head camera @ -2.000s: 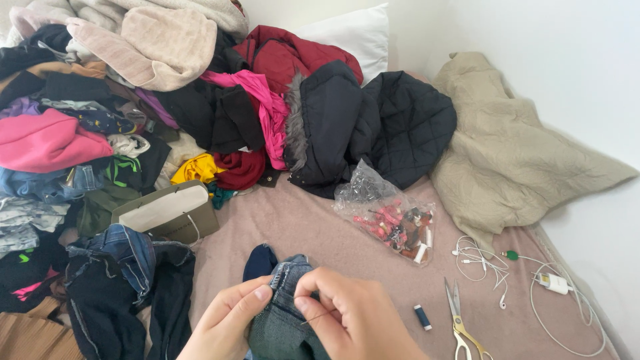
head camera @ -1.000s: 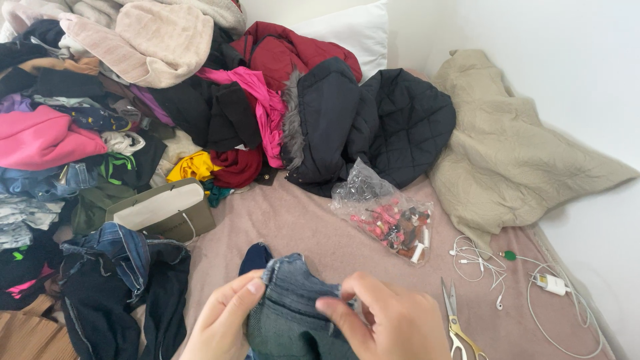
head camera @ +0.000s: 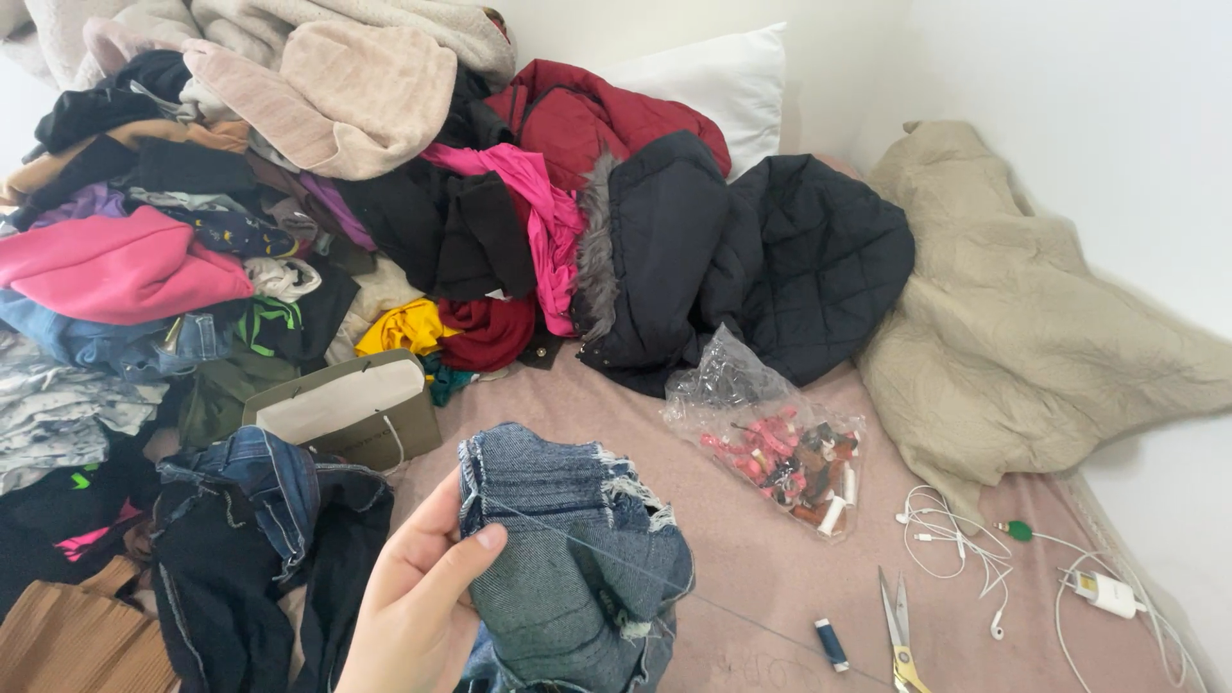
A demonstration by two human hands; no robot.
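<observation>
My left hand (head camera: 438,577) pinches the left edge of a piece of blue denim (head camera: 568,539) between thumb and fingers. The denim has frayed, whitish edges at its top and right. A thin thread (head camera: 731,613) runs from near my left fingertips across the denim and down to the right, out over the bed. My right hand is out of view, and no needle can be made out. To the right of the denim lie a spool of dark blue thread (head camera: 831,645) and scissors with gold handles (head camera: 901,640), their blades slightly apart.
A clear plastic bag of thread spools (head camera: 784,462) lies on the pink bedcover (head camera: 731,568). White earphones (head camera: 962,549) and a charger with cable (head camera: 1107,592) are at the right. Behind are a dark quilted jacket (head camera: 664,241), a beige cloth (head camera: 1020,318), piled clothes (head camera: 125,269) and a paper bag (head camera: 409,433).
My right hand has left the denim and gone out of view. My left hand still holds the denim, and the thread now shows stretched to the lower right.
</observation>
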